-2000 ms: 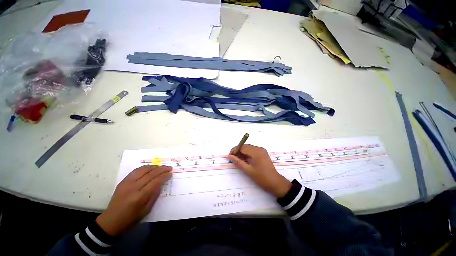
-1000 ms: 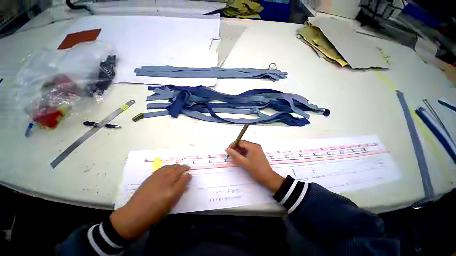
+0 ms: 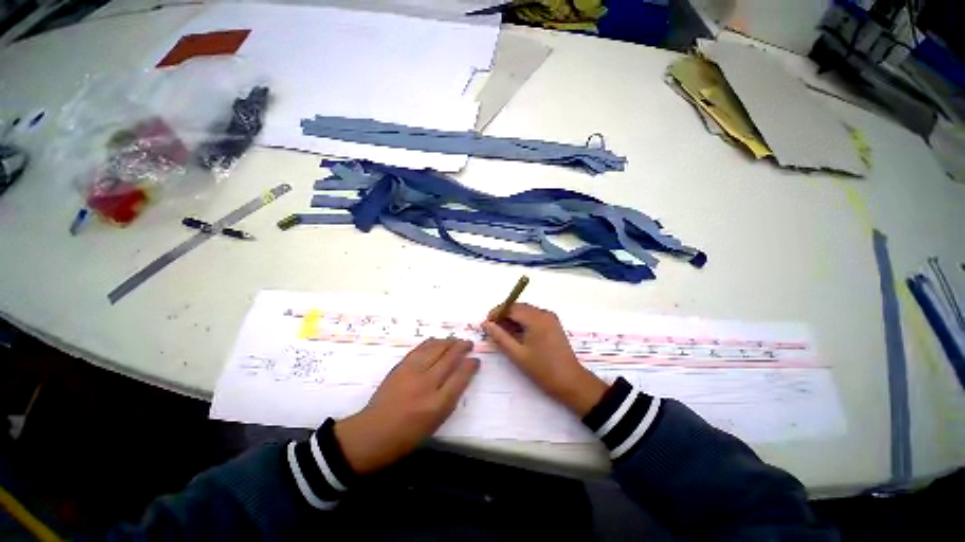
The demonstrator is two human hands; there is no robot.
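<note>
A long white paper template (image 3: 265, 397) with red parallel lines and small tick marks lies along the table's near edge. A yellow tape tab (image 3: 310, 324) is at its left end. My right hand (image 3: 543, 355) holds a brownish-gold pencil (image 3: 514, 296) upright and slightly tilted, its lower end at the red lines; the tip is hidden by the fingers. My left hand (image 3: 413, 402) lies flat on the paper just left of my right hand, fingers together, fingertips at the red lines. Whether a strip lies along the lines I cannot tell.
Tangled blue strips (image 3: 476, 217) lie behind the paper, with a straight strip bundle (image 3: 455, 141) beyond. At left are a steel ruler (image 3: 159, 259), a pen (image 3: 217, 229) across it and clear bags (image 3: 159, 138). Card patterns (image 3: 783, 106) and a grey-blue strip (image 3: 891, 360) are at right.
My left hand has slid right along the paper, close to my right hand, uncovering writing at the left end. My right hand stays near the same marks with the pencil. The view has turned slightly.
</note>
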